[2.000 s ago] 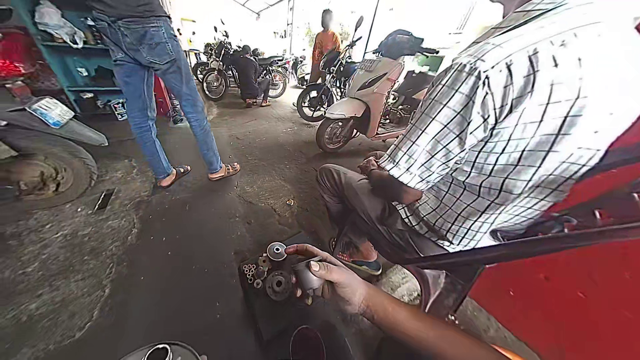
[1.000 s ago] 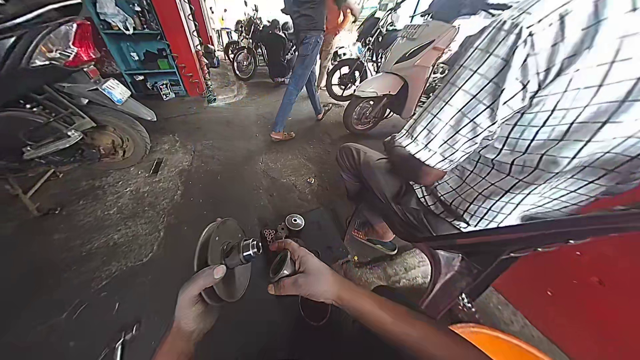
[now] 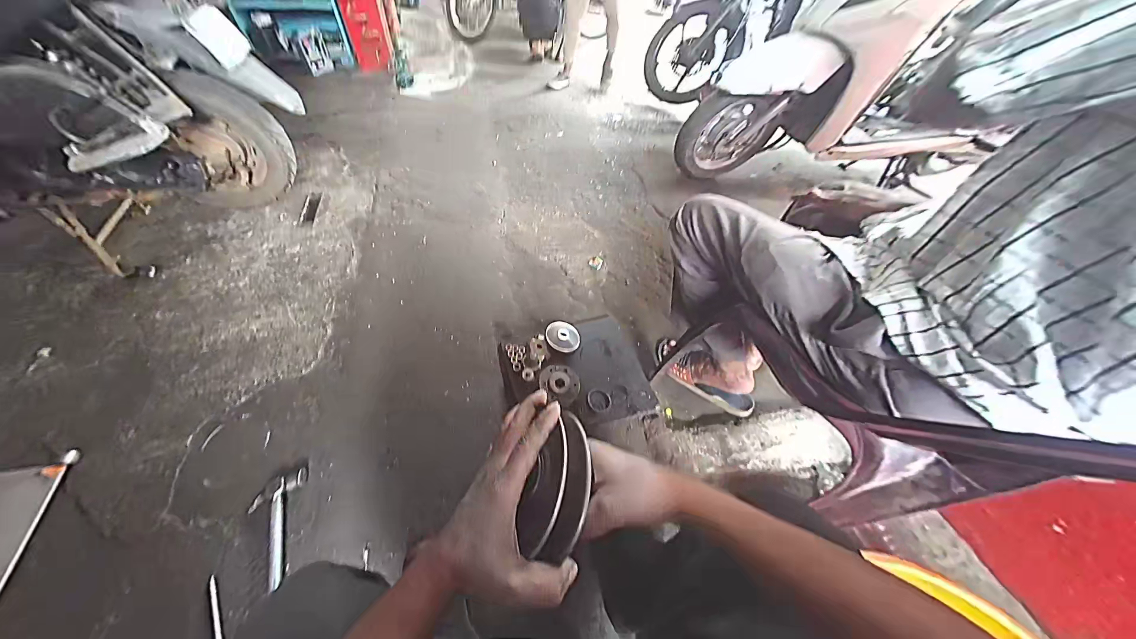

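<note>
Low in the middle, my left hand [image 3: 501, 510] grips the rim of a pair of round metal pulley discs [image 3: 557, 488], seen almost edge-on. My right hand [image 3: 626, 488] is at the far side of the same discs, its fingers mostly hidden behind them. Just beyond them lies a dark flat board [image 3: 612, 355]. On it are a silver round metal cup [image 3: 563, 337], a flanged metal disc [image 3: 559, 382], several small rings [image 3: 516, 357] and a dark ring [image 3: 599, 400].
A hammer [image 3: 277, 524] lies on the floor at lower left. A seated person's leg [image 3: 781, 284] and sandalled foot [image 3: 714, 382] are close on the right. Motorcycle wheels [image 3: 240, 142] stand at upper left, a scooter [image 3: 772, 89] at upper right, a red panel [image 3: 1056, 559] at lower right.
The discs, held up in my left hand a second ago, are now turned edge-on between both hands. My right hand has moved from the small cup-shaped part to the discs. The view has tilted down.
</note>
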